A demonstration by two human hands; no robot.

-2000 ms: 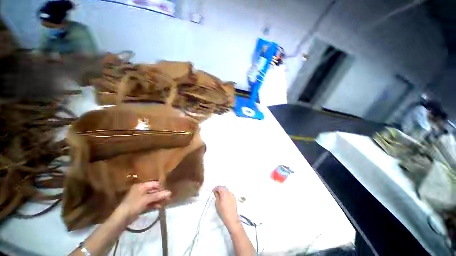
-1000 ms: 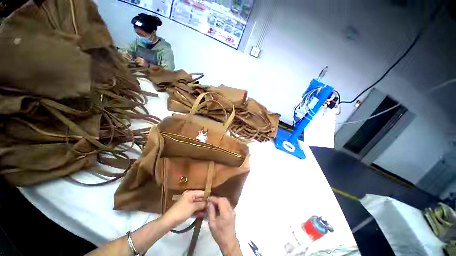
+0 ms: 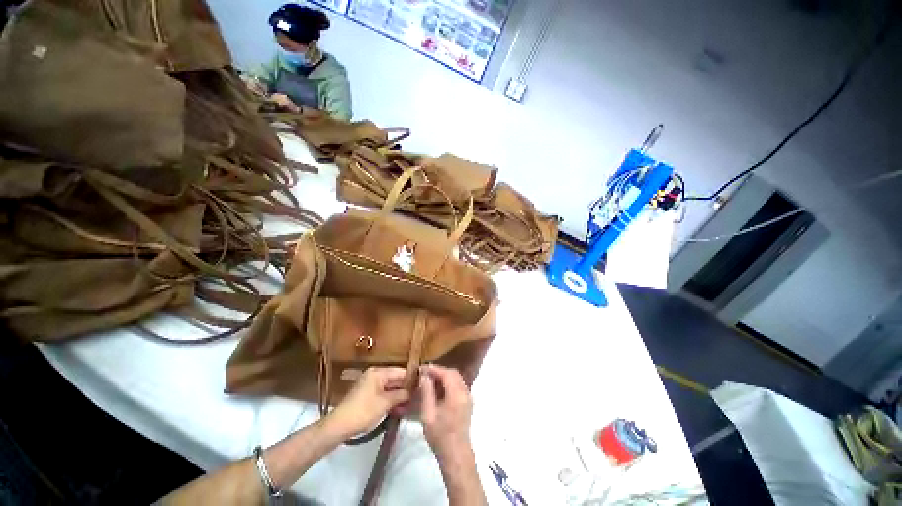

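A brown handbag (image 3: 371, 287) stands on the white-covered table, its gold zipper line (image 3: 391, 269) across the mouth and a whitish charm (image 3: 405, 257) at the top centre. A narrow brown strap (image 3: 380, 461) hangs down the front. My left hand (image 3: 381, 395) pinches the strap at the bag's lower front. My right hand (image 3: 443, 397) is just right of it, with its fingertips together by the strap; whether it holds thread or the strap edge is too small to tell.
Brown bags (image 3: 94, 188) are heaped at the left, more (image 3: 455, 203) behind. Thread snips (image 3: 507, 484) and a red container with a grey top (image 3: 623, 442) lie right of my hands. A blue bench machine (image 3: 618, 222) stands at the table's far right. A masked person (image 3: 302, 74) sits opposite.
Since the earliest frame my right hand has come from the table to the strap beside my left hand. Over the last second both hands stay there, with only small finger movement; the view shifts slightly.
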